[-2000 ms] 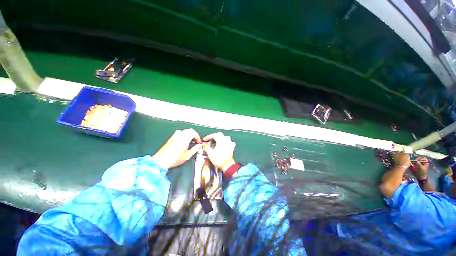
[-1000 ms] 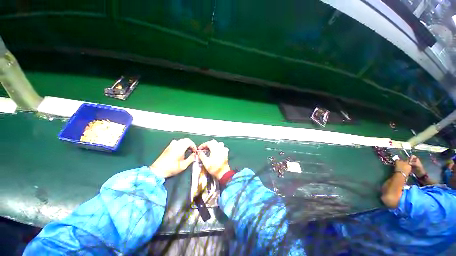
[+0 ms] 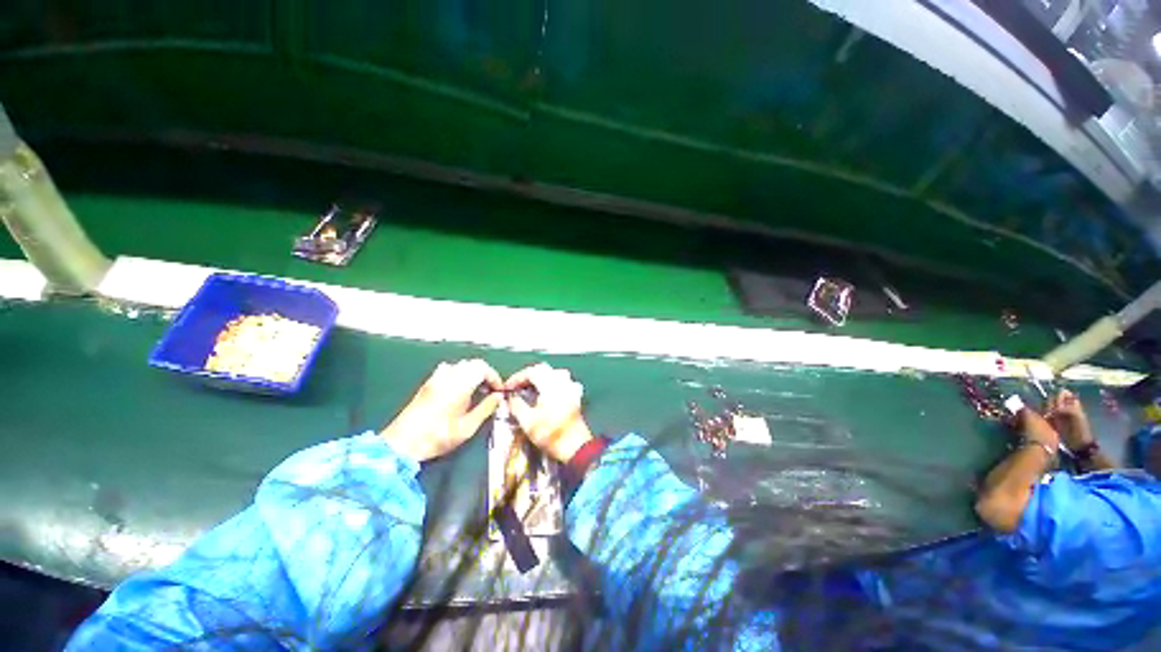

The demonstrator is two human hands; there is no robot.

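A phone unit (image 3: 522,484) lies flat on the dark-green mat before me, silvery with white and orange-brown patches. A black strip (image 3: 517,540) sticks out at its near end. My left hand (image 3: 446,410) and my right hand (image 3: 548,410) meet at the unit's far end, thumbs and fingertips pinched together. A tiny dark reddish part (image 3: 506,392) shows between the fingertips, mostly hidden. Which hand grips it is hard to tell.
A blue bin (image 3: 178,344) with pale bits stands left. Dark red-brown bits (image 3: 713,428) and a white piece (image 3: 751,431) lie right on a clear sheet. Units (image 3: 336,236) (image 3: 830,301) sit on the green belt beyond the white edge (image 3: 535,327). Another person's hands (image 3: 1050,427) work far right.
The unit on the belt at the left has shifted right. My hands stay together at the far end of the phone unit, with only small finger movement. The view has tilted slightly.
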